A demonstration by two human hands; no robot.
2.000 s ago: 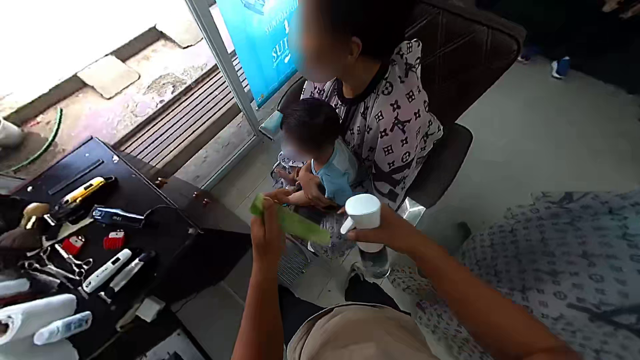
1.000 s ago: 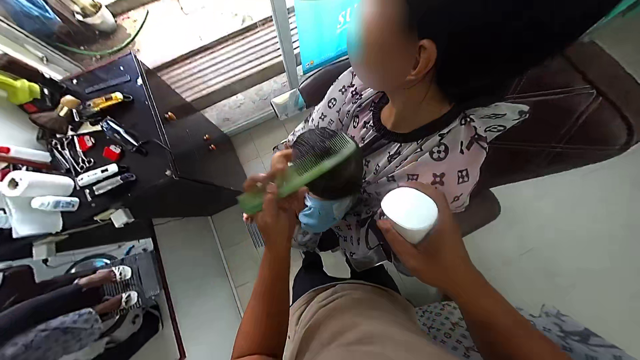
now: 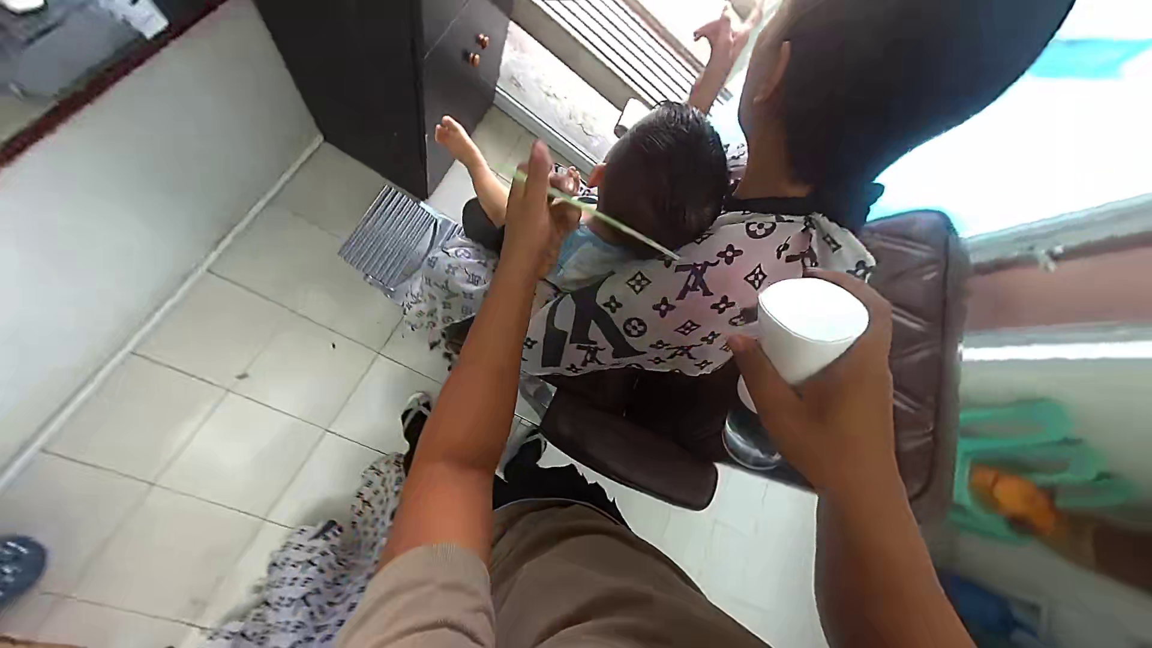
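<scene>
My left hand (image 3: 535,211) grips one end of a green comb (image 3: 621,227), seen edge-on, its far end over the patterned cape just below a small child's wet dark hair (image 3: 664,175). The child sits on the lap of a seated person in a white and black patterned barber cape (image 3: 684,297). My right hand (image 3: 828,396) is closed around a spray bottle with a white top (image 3: 810,324), held upright beside that person's back; the clear lower part of the bottle shows partly below the hand.
A brown padded salon chair (image 3: 909,360) with an armrest (image 3: 630,445) stands under the two. A dark cabinet (image 3: 378,81) and a metal footrest (image 3: 396,236) are beyond. A patterned cloth (image 3: 315,576) lies low at the left. Green plastic things (image 3: 1026,441) are at the right.
The view has swung round strongly. My left hand has moved the comb off the top of the child's head. The child now faces away, showing the back of the head. The bottle stays in my right hand.
</scene>
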